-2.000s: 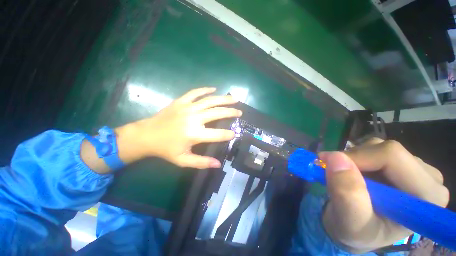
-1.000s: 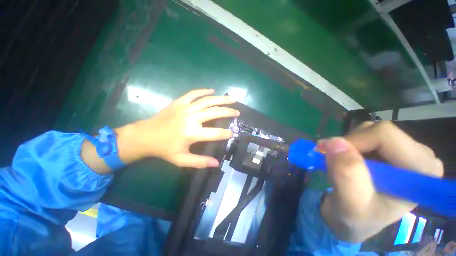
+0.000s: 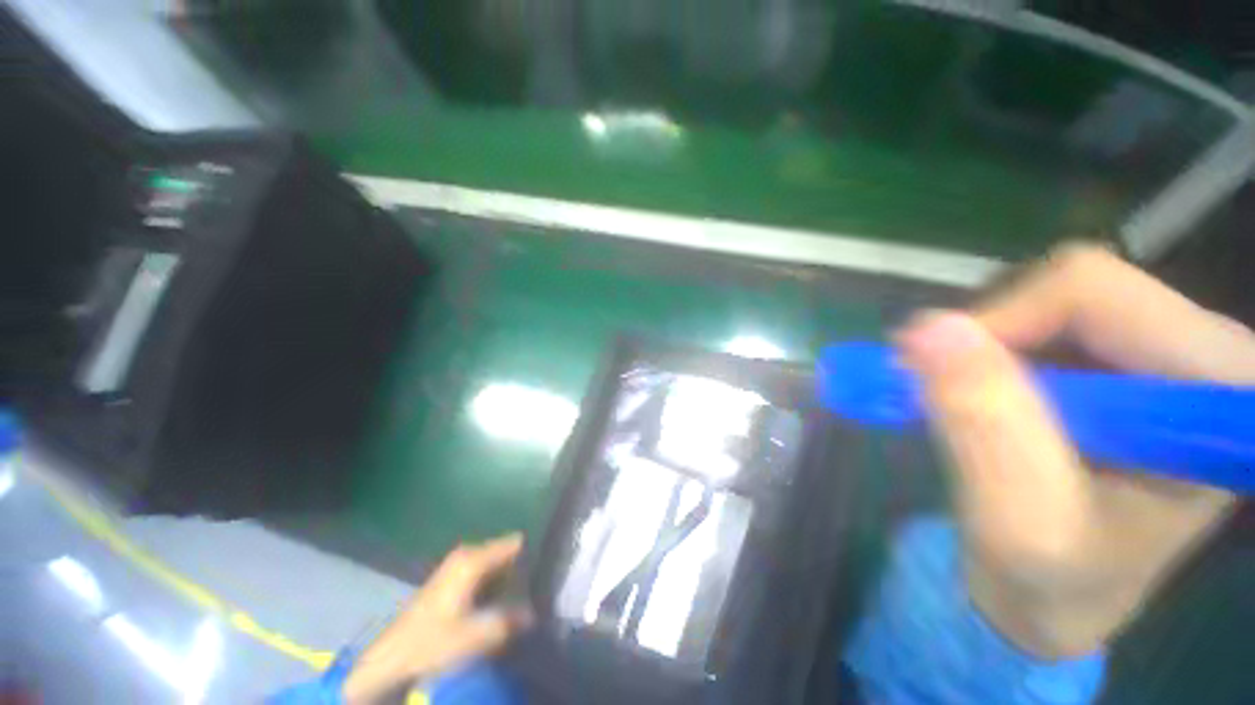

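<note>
The opened device (image 3: pixel 702 565), with bright silvery panels and a dark diagonal strip, lies in a black tray (image 3: pixel 812 551) on the shiny green mat (image 3: pixel 468 331). My right hand (image 3: pixel 1060 455) grips the thick blue soldering iron (image 3: pixel 1142 420) beyond the tray's right side. The iron's metal tip cannot be made out. My left hand (image 3: pixel 447 620) is blurred at the tray's near left side, its fingertips close to or touching the tray edge. Its fingers look slightly bent and nothing is seen in it.
A tall block of stacked black trays (image 3: pixel 275 331) stands at the left, with another opened device (image 3: pixel 131 324) on top. A pale rail (image 3: pixel 688 234) runs across behind the mat, with the green conveyor (image 3: pixel 771 165) beyond. Grey floor with a yellow line (image 3: pixel 193 585) shows at the lower left.
The view has turned left, bringing the tray stack and floor in. My left hand has left the device's far left corner and moved down to its near left side. The iron is off the board.
</note>
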